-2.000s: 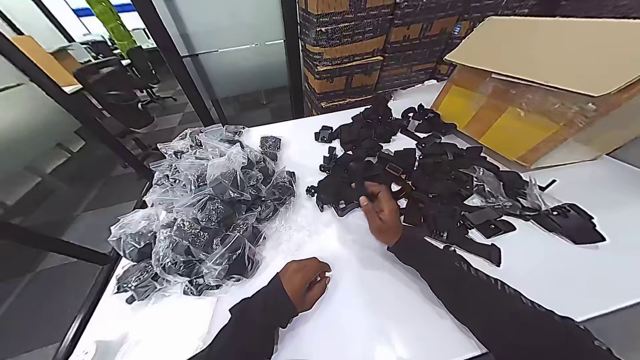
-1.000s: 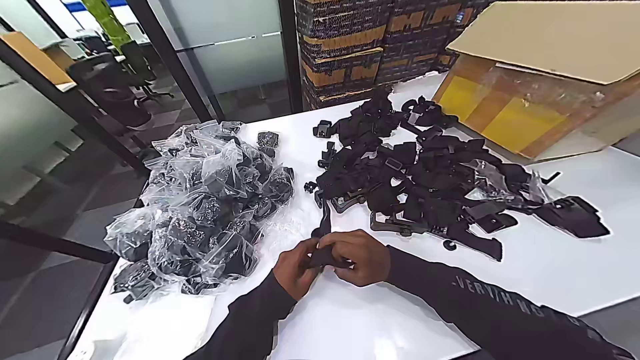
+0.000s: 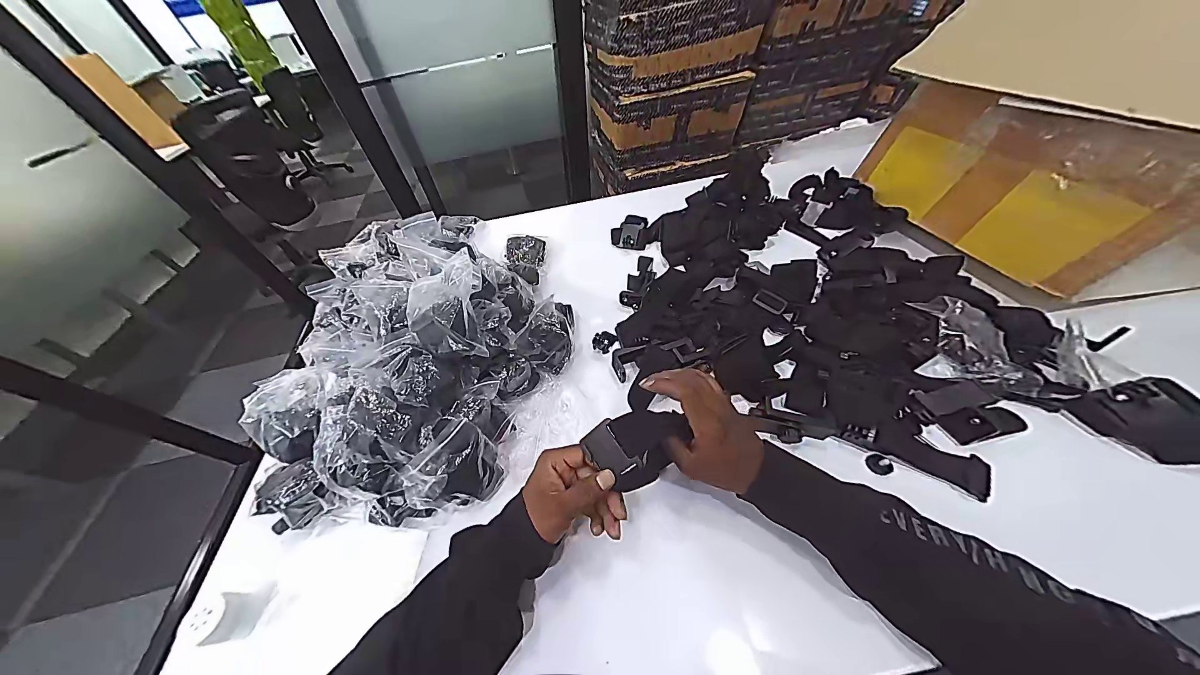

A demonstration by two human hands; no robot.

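Observation:
A black fabric strap with a plastic buckle [image 3: 621,450] is between my two hands above the white table. My left hand [image 3: 570,492] grips its buckle end, thumb on top. My right hand [image 3: 708,431] holds the other side of the strap, index finger stretched over it. Just beyond my right hand lies a loose heap of black straps and plastic mount parts [image 3: 778,319]. Left of my hands stands a pile of clear plastic bags with black items inside [image 3: 412,366]. One small black packed item [image 3: 525,251] lies beside that pile.
An open cardboard box [image 3: 1022,187] with yellow patches stands at the back right. Taped cartons [image 3: 670,84] are stacked behind the table [image 3: 731,600]. A small white piece [image 3: 220,619] lies near the left front edge. Glass panels and an office chair [image 3: 248,155] are beyond.
Two seconds ago my right hand was at the strap heap and my left hand rested apart on the table. Both hands then came together on a black strap, which now shows its buckle.

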